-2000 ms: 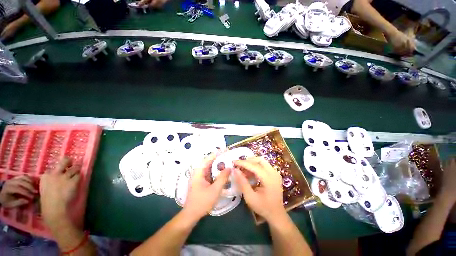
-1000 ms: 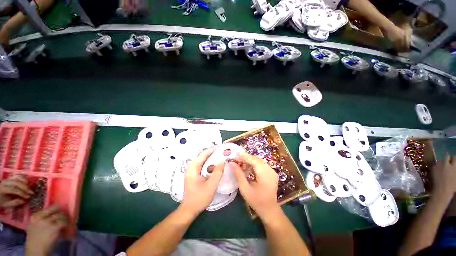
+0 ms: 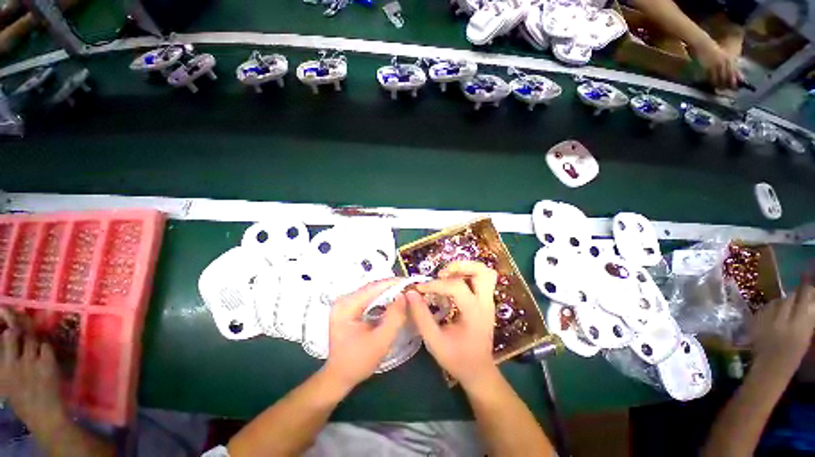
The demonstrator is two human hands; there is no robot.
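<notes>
My left hand (image 3: 362, 332) holds a white housing cover (image 3: 382, 294) from its left side, in front of me. My right hand (image 3: 457, 321) is at the cover's right edge, fingertips meeting those of my left hand. The cover is tilted and mostly hidden by my fingers; whether a metal insert is between them I cannot tell. The open cardboard parts box (image 3: 527, 308) with shiny copper-coloured pieces lies behind and right of my right hand. A pile of white covers (image 3: 234, 290) lies left of my hands, some partly under them.
Another cover pile (image 3: 594, 284) and a clear plastic bag (image 3: 701, 294) lie right. A dark-handled tool (image 3: 547, 375) is beside the box. A neighbour's pink-red tray (image 3: 112, 312) is left. Part-built units (image 3: 400, 78) and a cover (image 3: 572, 163) sit on the belt. Neighbours' hands are at both sides.
The held cover has tipped from lying fairly flat to more edge-on between my hands. The units and loose covers on the belt have shifted right. The neighbours' hands have moved.
</notes>
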